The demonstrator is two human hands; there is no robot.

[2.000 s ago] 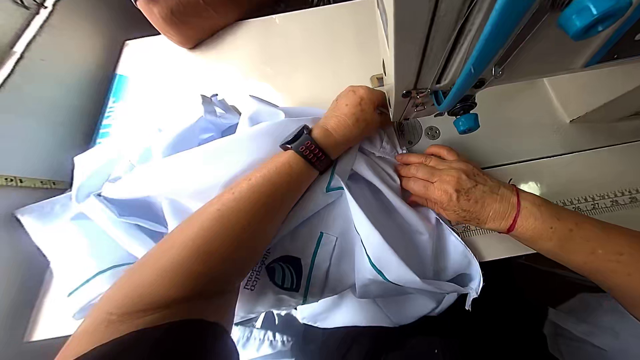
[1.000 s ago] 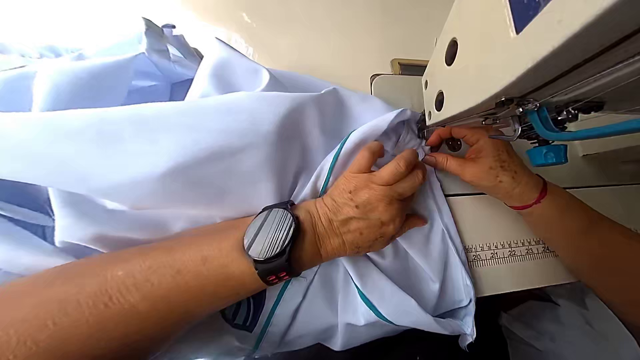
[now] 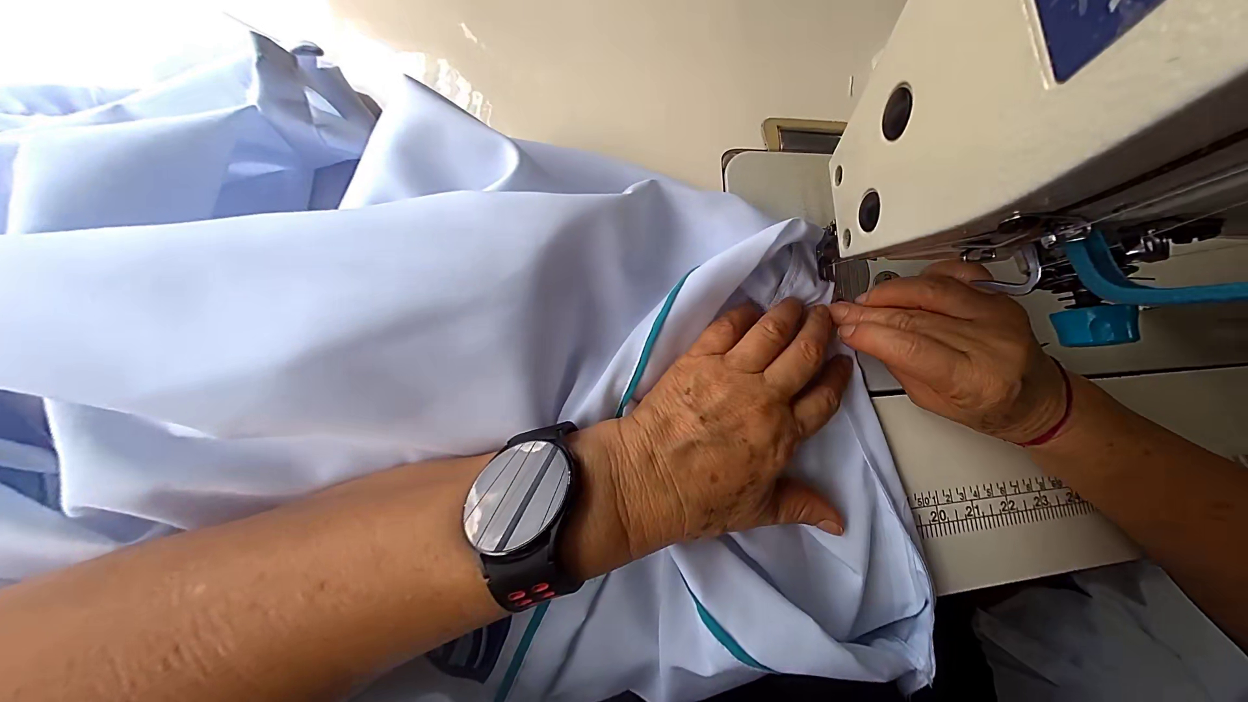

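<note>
A pale blue-white garment (image 3: 390, 302) with teal piping spreads from the left to the sewing machine (image 3: 994, 127). Near the needle area (image 3: 829, 255) its gathered edge lies beside the presser foot, whose details are partly hidden. My left hand (image 3: 721, 429), with a watch on the wrist, rests on the cloth with fingers bent and fingertips at that edge; whether it pinches the fabric I cannot tell. Touching the same edge from the right, my right hand (image 3: 955, 351) holds it between thumb and fingertips, just below the machine head.
A measuring tape strip (image 3: 1004, 507) runs along the front of the machine bed. A blue knob (image 3: 1094, 326) and a blue lever (image 3: 1150, 283) sit right of the needle area. More light cloth (image 3: 1111, 634) lies below the bed at the lower right.
Since two seconds ago, my left hand has come back from beside the needle onto the cloth, and my right fingertips have closed on the garment's edge. The view has moved closer.
</note>
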